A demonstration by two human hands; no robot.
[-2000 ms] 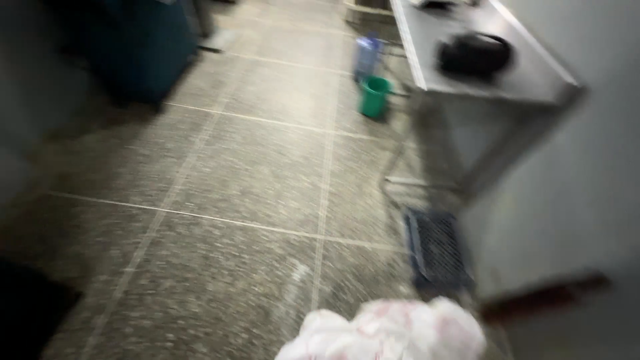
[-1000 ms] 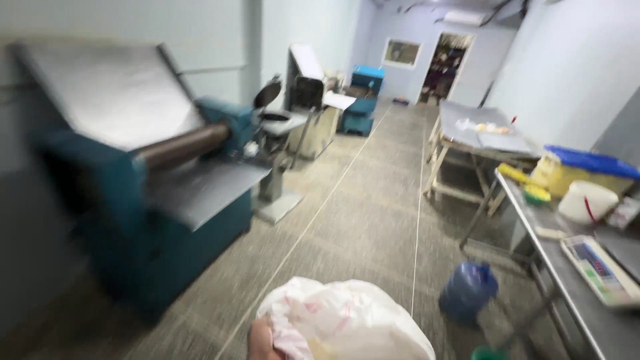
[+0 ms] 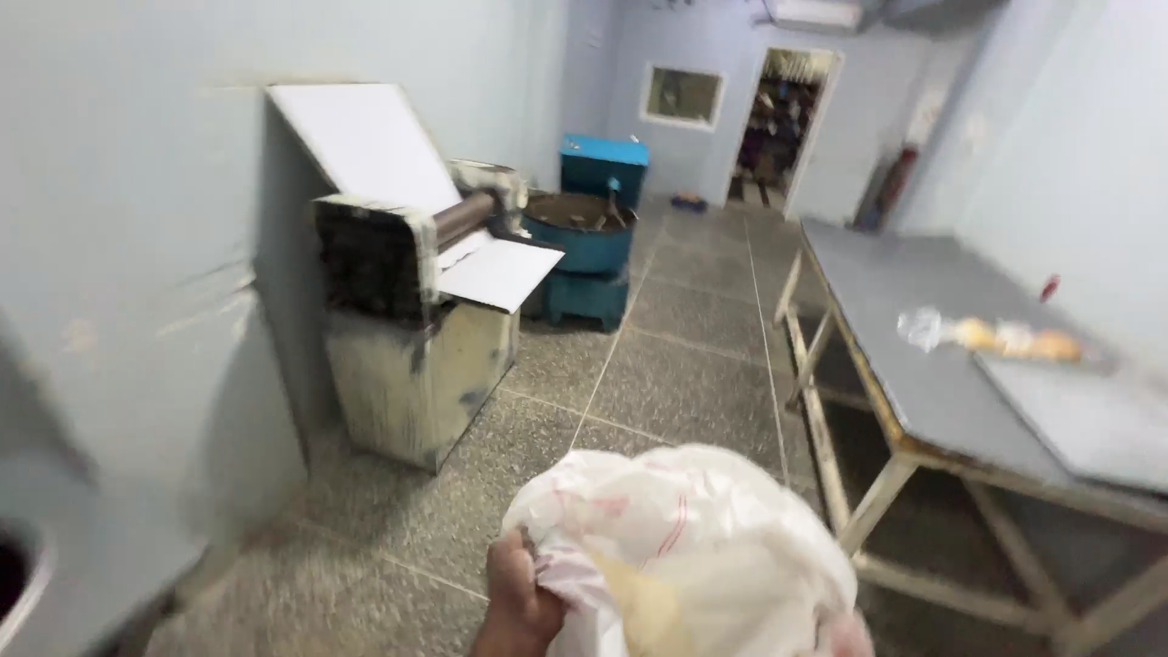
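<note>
A white plastic sack (image 3: 721,511) with red marks is carried low in front of me, its mouth open toward me. Something pale yellow (image 3: 648,607) shows inside it. My left hand (image 3: 525,589) grips the gathered left edge of the sack, thumb on top. At the sack's right edge, by the bottom of the view, a blurred part of my right hand (image 3: 841,634) shows against the plastic; most of it is hidden.
On the left stands a roller machine (image 3: 411,338) with white sheets, and behind it a blue mixer (image 3: 584,246). A long table (image 3: 876,301) bearing bread-like items in plastic (image 3: 1013,338) runs along the right. Terrazzo floor (image 3: 675,365) leads to a doorway (image 3: 776,128).
The view has risen from the floor and moved forward up the room. The sack shows more fully, and both hands at its edges are now in view. The teal roller machine has left the view.
</note>
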